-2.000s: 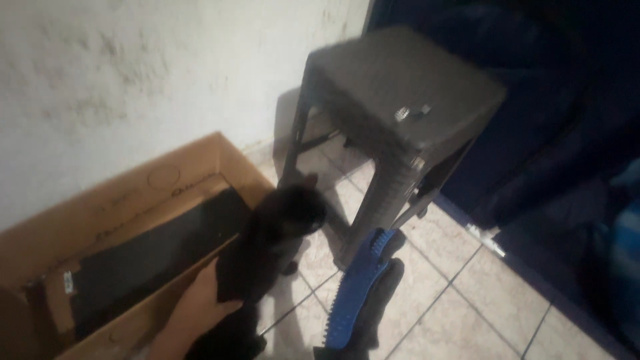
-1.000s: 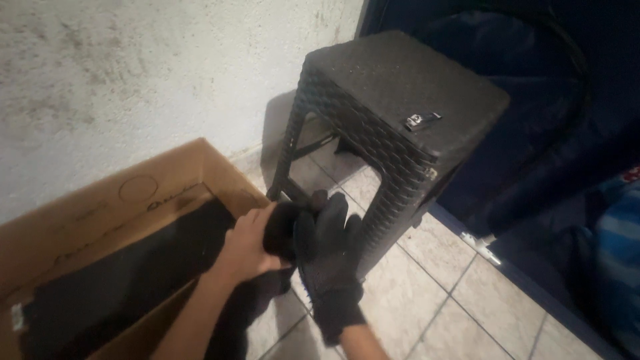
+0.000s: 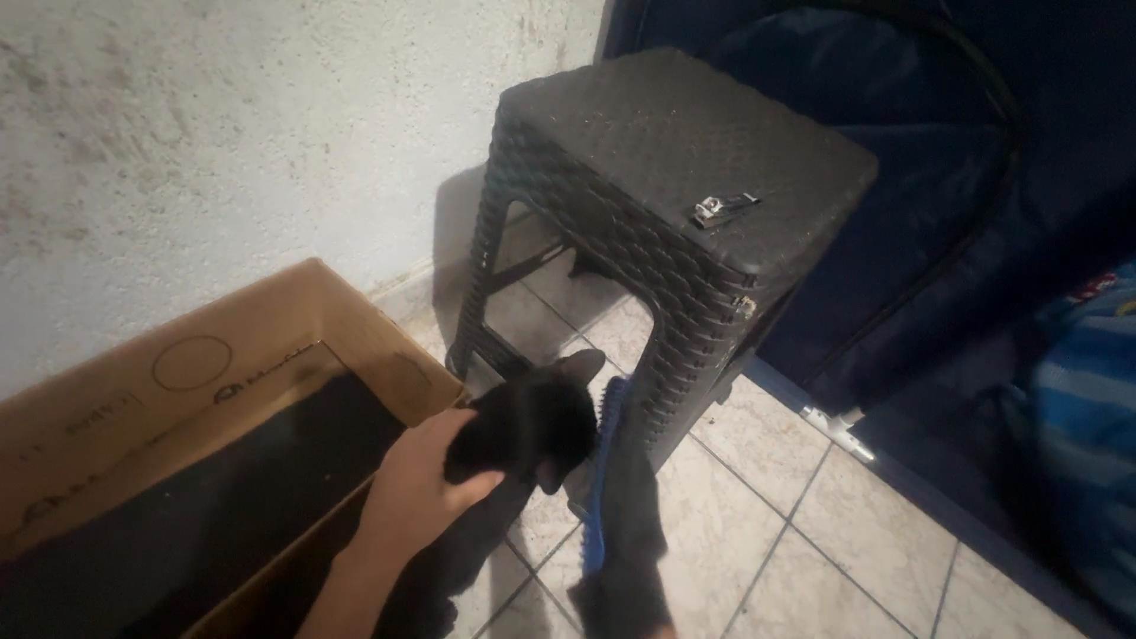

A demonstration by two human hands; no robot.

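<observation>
A black cat (image 3: 524,426) is low at the centre, between the cardboard box and the stool, its head turned toward the right. My bare left hand (image 3: 422,479) grips it around the back of the neck, thumb and fingers on either side. On my right hand (image 3: 626,497) is a black grooming glove with a blue nubbed palm, held edge-on just right of the cat's head. Its fingers point up and it holds nothing. Whether the glove touches the fur cannot be told. The cat's lower body is partly hidden by my left arm.
A cardboard box (image 3: 355,293) with a dark lining stands at the left by the stained wall. The dark woven-pattern plastic stool (image 3: 674,133) bears a metal nail clipper (image 3: 723,209). Dark blue fabric (image 3: 887,222) hangs at the right, above the tiled floor (image 3: 754,497).
A second ago the gloved right hand lay against the cat's head beside my left hand; now it is to the right, blue side toward the cat. The cat's head shows more. My left hand remains on the cat.
</observation>
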